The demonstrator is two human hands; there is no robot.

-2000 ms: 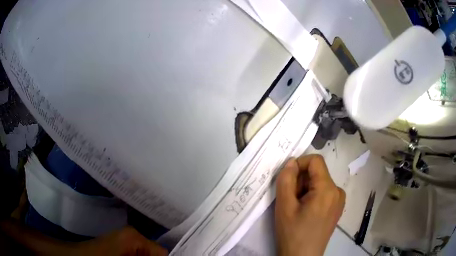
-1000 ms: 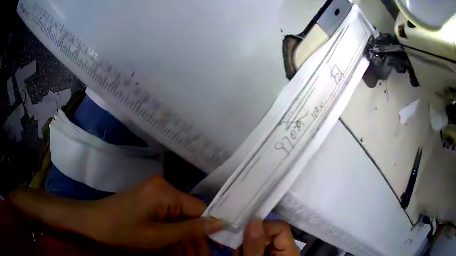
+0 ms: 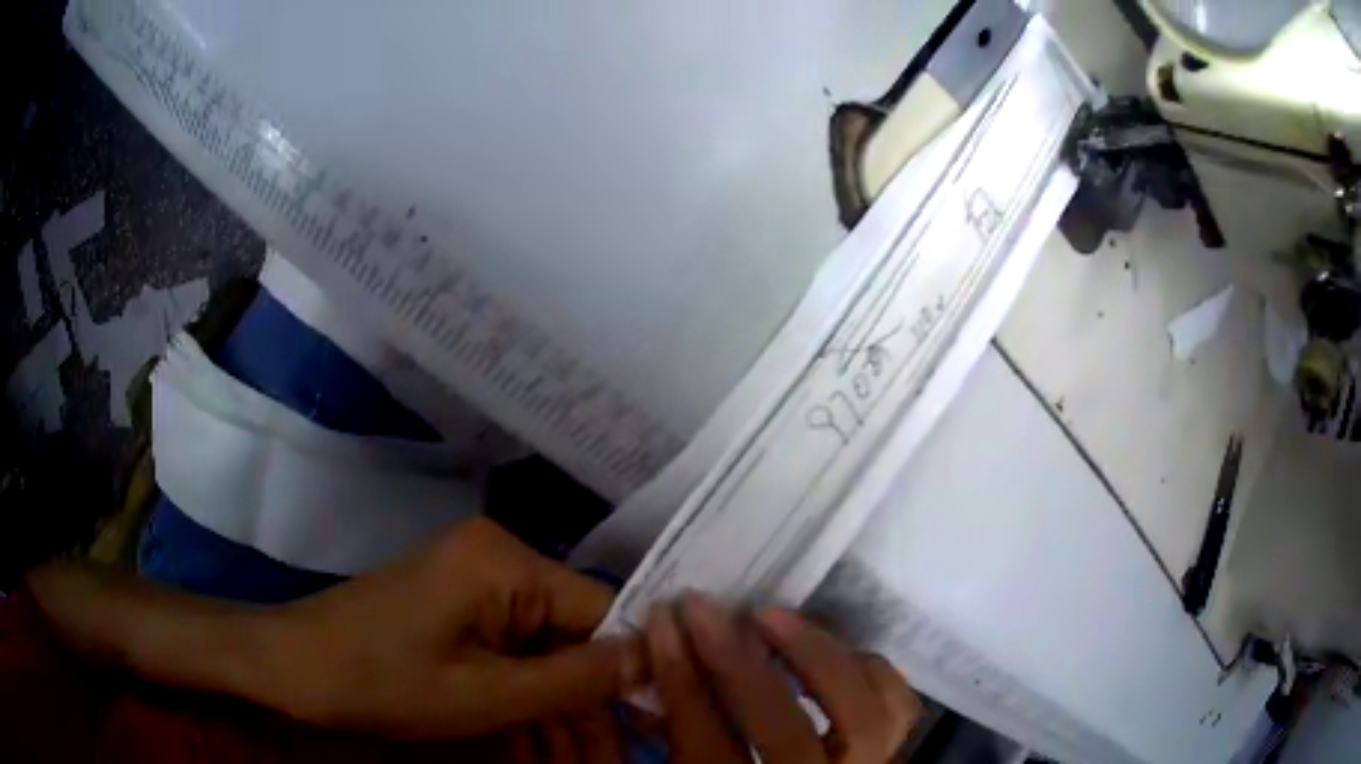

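Note:
A stiff white sewing template (image 3: 873,351) with dark ruled lines and handwritten marks lies on a white fabric strip (image 3: 914,415), running diagonally from the presser foot (image 3: 1112,149) to the table's front edge. My left hand (image 3: 463,627) pinches the near left corner of the template and strip. My right hand (image 3: 784,679) is beside it, its fingers curled over the near end of both. The fingers partly hide that end. The far end reaches the dark foot.
The sewing machine head (image 3: 1269,90) is at top right. Black thread snips (image 3: 1218,523) lie on the bed, with a small white scrap (image 3: 1200,323). A printed scale (image 3: 448,321) runs along the table's front edge. White pieces (image 3: 246,478) hang over my blue-clad lap; scraps lie on the floor.
My right hand has come from beside the template's middle to its near end, and my left hand has moved onto its near corner. The view has shifted; over the last second the right fingers closed over the end.

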